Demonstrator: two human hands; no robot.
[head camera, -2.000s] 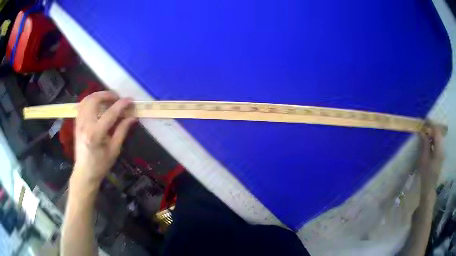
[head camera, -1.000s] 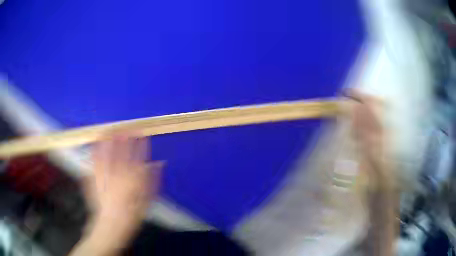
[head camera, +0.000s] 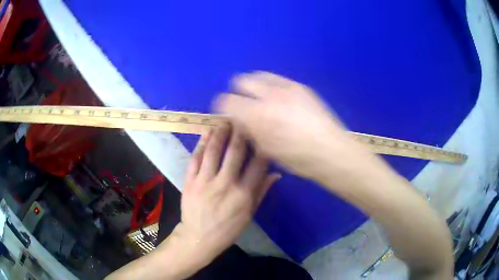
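A royal-blue cloth (head camera: 306, 49) lies flat on the off-white table, one corner pointing towards me. A pale yardstick (head camera: 148, 117) with black numbers lies across it and extends past the table's left edge. My left hand (head camera: 221, 188) is palm down, fingers slightly spread, fingertips on the yardstick's near edge around its middle. My right hand (head camera: 279, 112) is blurred, just beyond my left fingertips and over the yardstick, its forearm crossing the stick. Its fingers are bent. Whether it holds anything small cannot be seen.
The table edge (head camera: 101, 68) runs diagonally at left. Below it are a red bag (head camera: 60, 139), a red plastic item (head camera: 148, 202), a yellow woven thing (head camera: 145, 238) and dark clutter. A small printed strip (head camera: 377, 262) lies on the table at lower right.
My right hand has left the yardstick's right end and moved left to its middle. My left hand now rests farther right along the stick. The camera view has shifted.
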